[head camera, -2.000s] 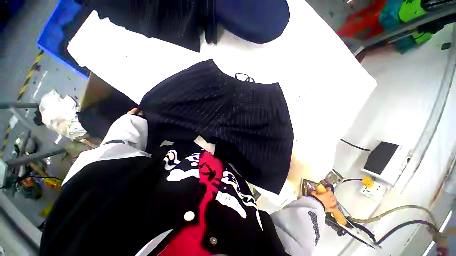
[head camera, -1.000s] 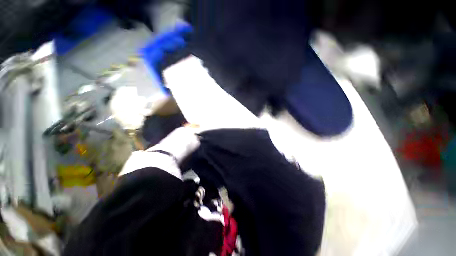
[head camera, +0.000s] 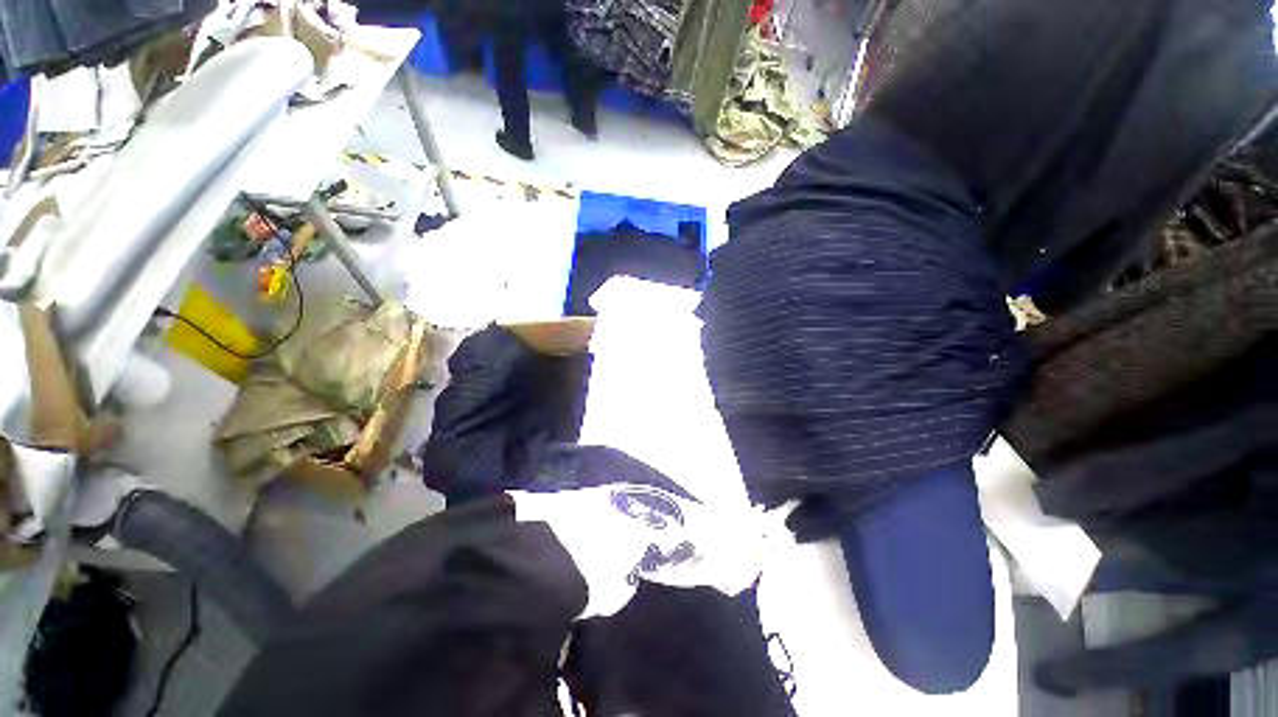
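Observation:
A dark pinstriped stack of shorts (head camera: 855, 322) lies over the navy padded board (head camera: 925, 588), whose rounded end shows below it. A dark garment (head camera: 680, 658) is at the bottom centre, cut off by the frame edge, with a thin cord loop at its right. The white table cover (head camera: 648, 378) shows between them. My pale printed sleeve reaches across the lower middle; its end is washed out against the white cover, so my left hand cannot be made out. My right hand is not in view.
A blue crate (head camera: 641, 206) with dark garments stands beyond the table. A cardboard box (head camera: 554, 333) with dark cloth is left of the table; another box (head camera: 379, 434) holds khaki cloth. A person's legs (head camera: 516, 77) show at the top. Dark garments hang at the right.
The view has swung left and up, bringing the floor, boxes and stacked shorts into sight. The iron, held by my right hand two seconds ago, is out of view. The worked shorts have shifted low in the picture.

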